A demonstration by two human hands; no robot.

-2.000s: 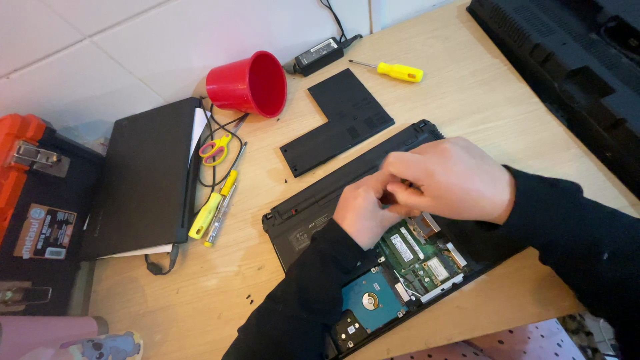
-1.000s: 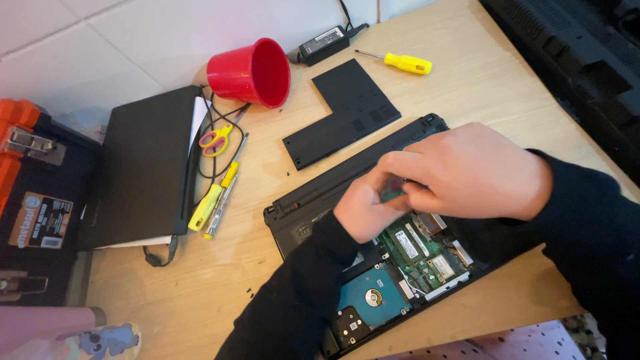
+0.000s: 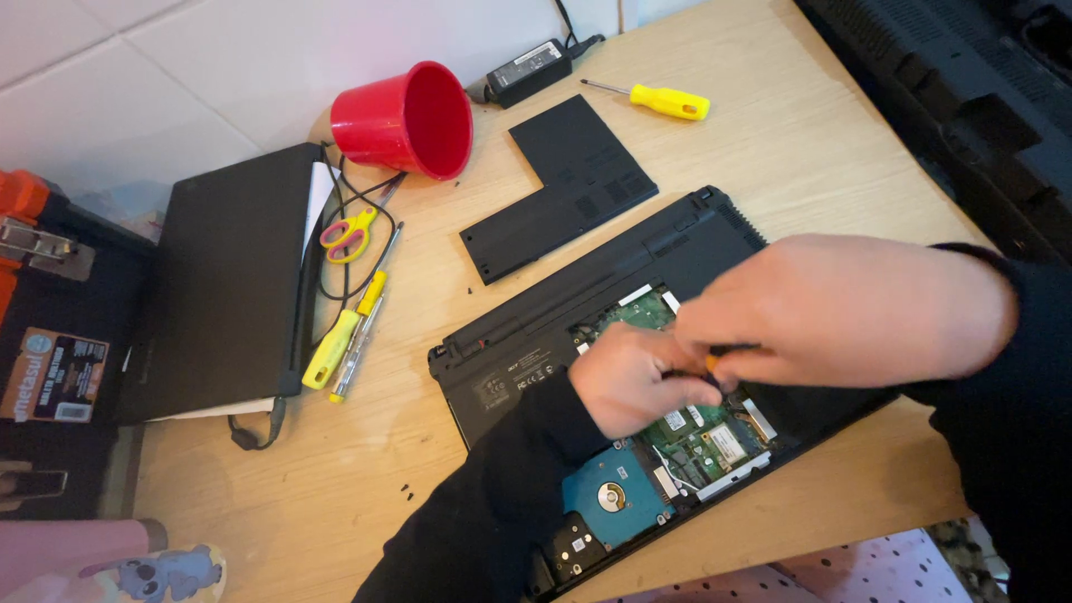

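An Acer laptop (image 3: 536, 322) lies upside down on the wooden table, its bay uncovered. Inside show a green circuit board (image 3: 699, 452) and a blue-labelled hard drive (image 3: 618, 494). Over the board, my right hand (image 3: 837, 314) is closed around a small tool, of which only an orange bit (image 3: 713, 362) shows between the fingers. My left hand (image 3: 641, 377) meets it there, thumb and fingers pinched close to the tool; whether they grip it is hidden. The L-shaped black cover panel (image 3: 578, 184) lies behind the laptop.
A yellow-handled screwdriver (image 3: 670, 101), a power adapter (image 3: 529, 73) and a tipped red cup (image 3: 402, 121) lie behind. To the left are scissors (image 3: 347, 235), more screwdrivers (image 3: 332, 349), a closed laptop (image 3: 226, 276), loose screws (image 3: 407, 492) and a toolbox (image 3: 50, 327). A large black device (image 3: 946, 109) stands right.
Both hands have shifted down over the circuit board, and my right hand has turned flatter. An orange part of the tool now shows between the fingers.
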